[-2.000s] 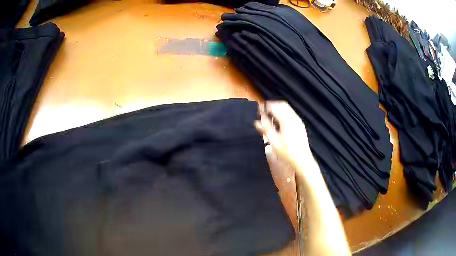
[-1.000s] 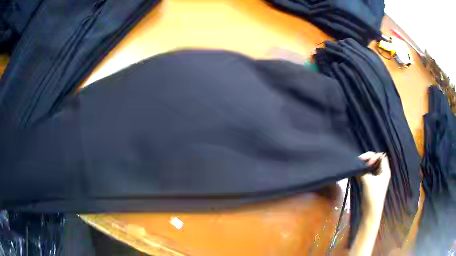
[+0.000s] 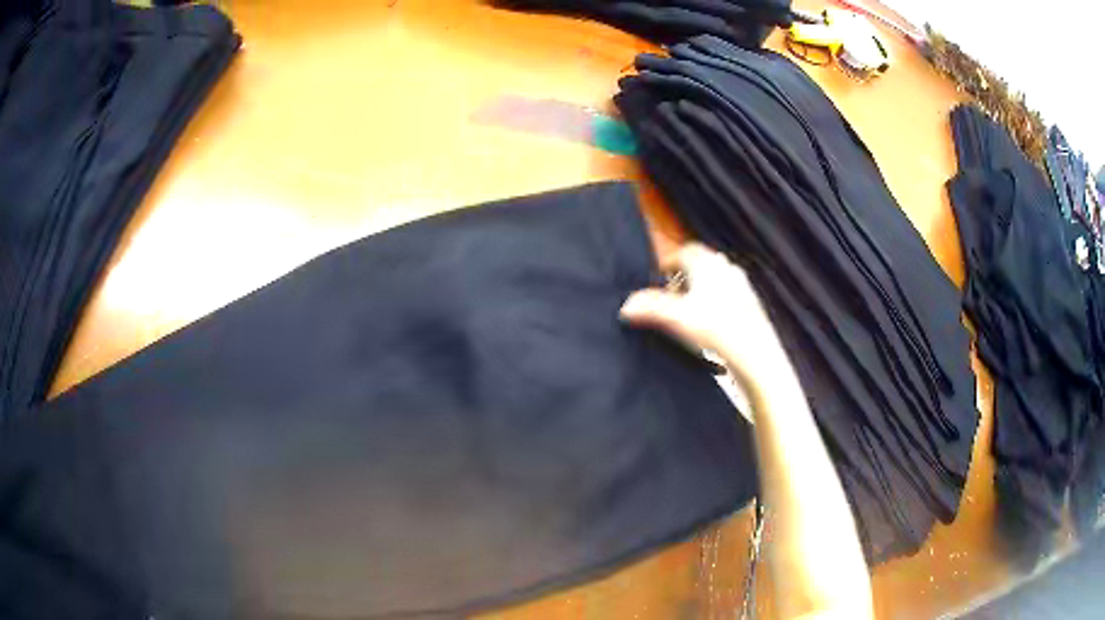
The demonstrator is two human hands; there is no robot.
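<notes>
A black garment (image 3: 448,375) lies spread across the table in front of me, running off the left and bottom edges of the view. My right hand (image 3: 709,309) is at the garment's right end, with the thumb on top of the cloth and the fingers at its edge, gripping it there. A small silvery glint shows at the fingers; I cannot tell whether a tool is in the hand. My left hand is not in view.
A fanned stack of folded black garments (image 3: 812,267) lies just right of my hand. More black clothing lies at left (image 3: 85,158), at the far edge (image 3: 679,15) and far right (image 3: 1030,303). A yellow-and-white item (image 3: 836,44) and a brown bristly thing (image 3: 988,91) are at the upper right.
A second ago my right hand held the garment's lower right corner, stretched over the stack. Now the garment's end lies left of the stack, and the hand is at the middle of that end.
</notes>
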